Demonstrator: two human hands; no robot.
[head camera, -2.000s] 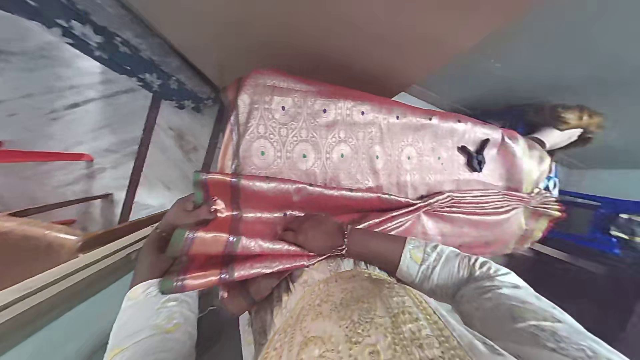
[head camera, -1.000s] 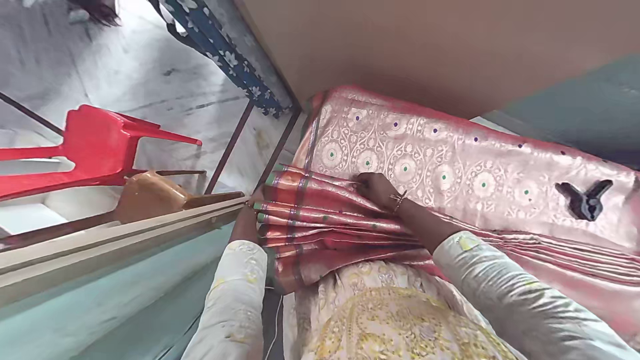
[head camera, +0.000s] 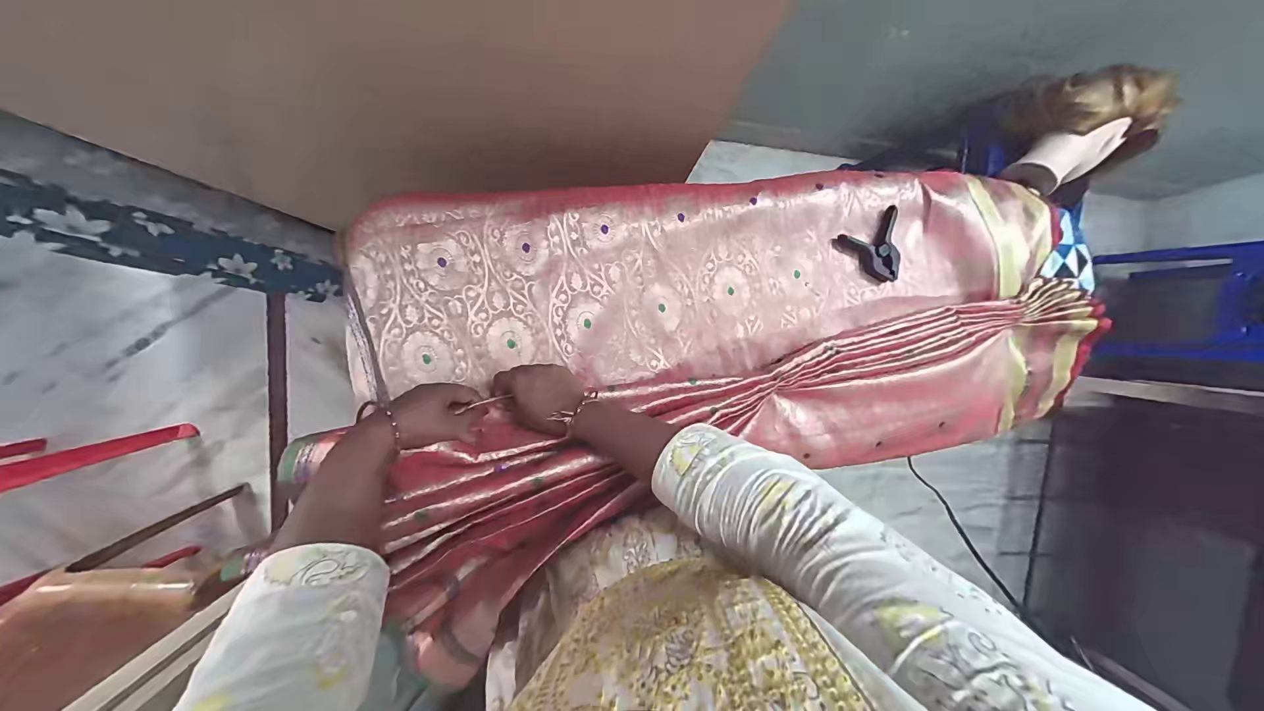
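A pink-red silk sari (head camera: 632, 276) with silvery woven motifs lies spread over a long padded surface. Along its near side the cloth is gathered in narrow pleats (head camera: 770, 380) that fan out toward me. My left hand (head camera: 434, 415) pinches the pleated cloth's upper edge at the left. Close to its right, my right hand (head camera: 543, 395) is closed on the same edge, its fingertips hidden. A thin fold or strand runs between the two hands. A black spring clamp (head camera: 874, 247) rests on the sari toward the right end, touched by neither hand.
A mannequin head with brown hair (head camera: 1096, 109) stands beyond the far right end. Red chair parts (head camera: 99, 459) and a brown chair (head camera: 109, 602) are at the left. A blue metal frame (head camera: 1175, 296) is at the right, and a black cable (head camera: 958, 523) hangs below the sari.
My left hand has moved from the pleats' left end onto the cloth, close beside my right hand. The pleats near my hands are bunched more tightly. The view has shifted.
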